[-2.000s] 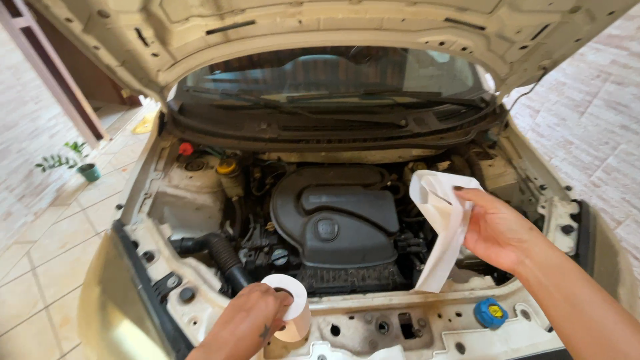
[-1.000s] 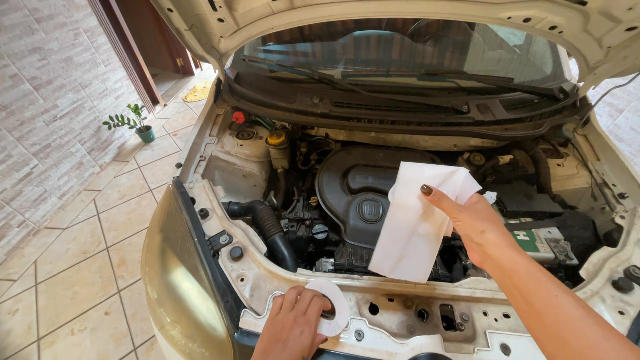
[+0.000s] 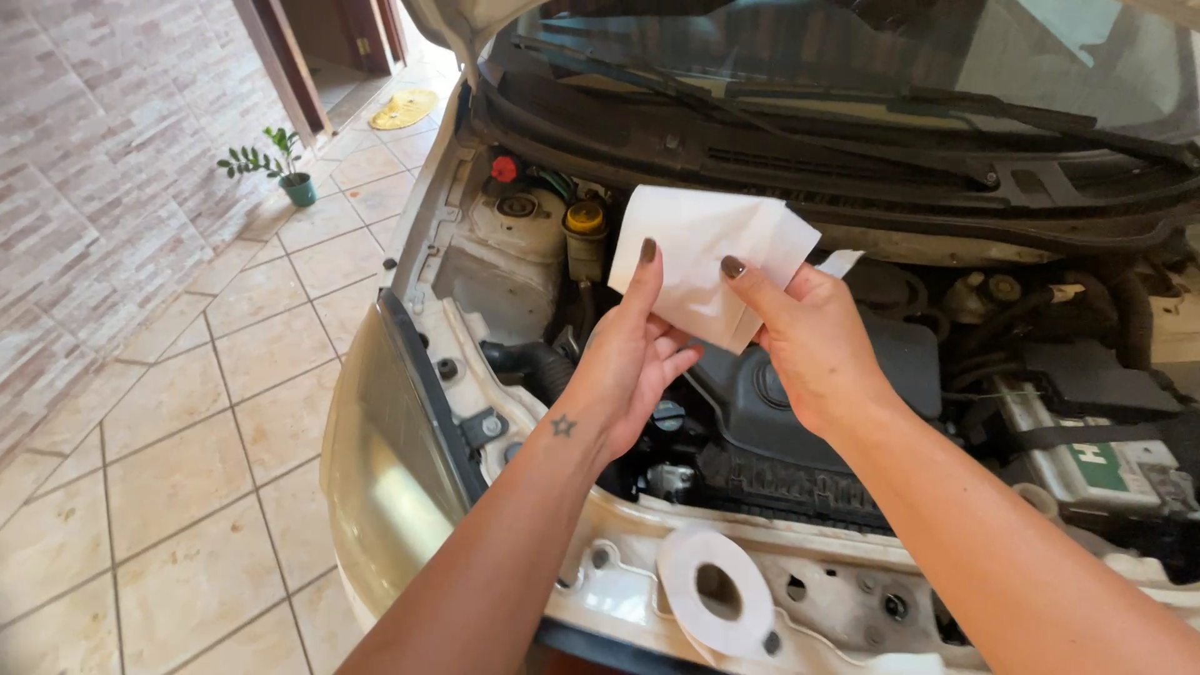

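Above the engine bay, my left hand and my right hand both hold a folded sheet of white paper, thumbs on top of it. The paper's torn-looking end pokes out beyond the right hand. Below the hands, a roll of white paper rests on the car's front crossmember, its core hole showing. Behind the paper lies the black plastic engine cover, partly hidden by my right hand. A reservoir with a yellow cap stands to the left of the paper.
The car battery sits at the right of the bay. Windshield wipers lie across the base of the glass. Left of the headlight are floor tiles, a potted plant by the wall and a yellow mat.
My left hand has let go of the paper roll, which now rests on the crossmember, and has risen to grip the sheet. The sheet is folded smaller. The view has turned left.
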